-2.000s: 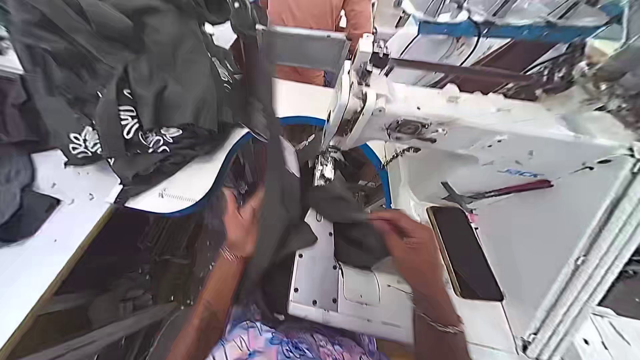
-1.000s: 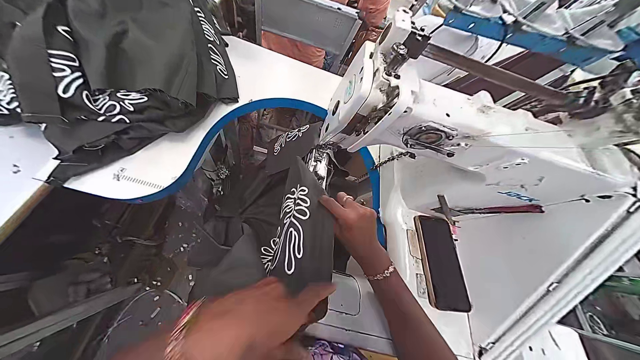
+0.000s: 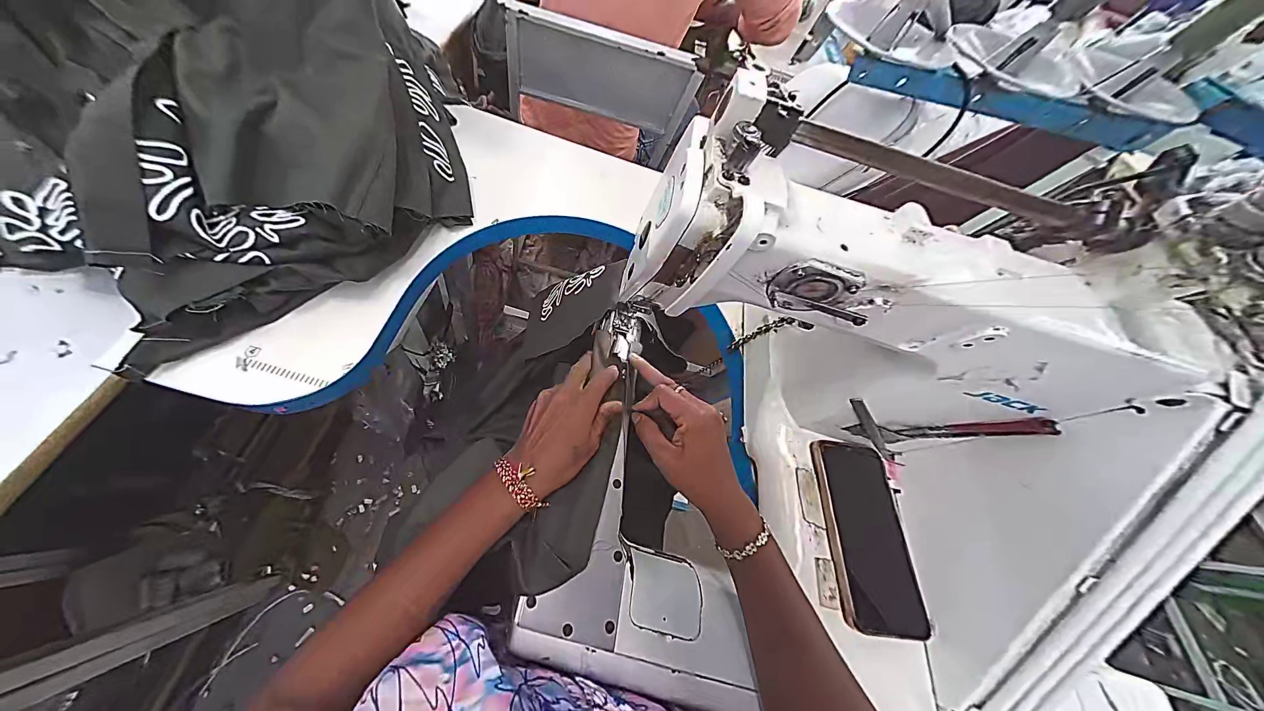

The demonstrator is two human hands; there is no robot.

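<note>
Dark fabric with white embroidery (image 3: 504, 425) lies around the narrow bed of a white Jack sewing machine (image 3: 839, 286) and hangs to its left. My left hand (image 3: 568, 420) presses on the fabric just in front of the metal presser foot (image 3: 622, 331), fingers close to it. Beside it on the right, my right hand (image 3: 681, 434) pinches the fabric edge between thumb and fingers, its index finger pointing at the foot. The two hands nearly meet at the seam. The needle itself cannot be made out.
A pile of dark embroidered pieces (image 3: 286, 128) covers the left of the white table (image 3: 533, 168), which has a blue-edged cutout. A smartphone (image 3: 871, 538) and red-handled tool (image 3: 987, 428) lie on the right. Behind the table is a person in orange (image 3: 583, 123).
My left hand has come up from the near side to the presser foot. The embroidered panel that lay across the bed a second ago is now turned down around it, with both hands at the seam.
</note>
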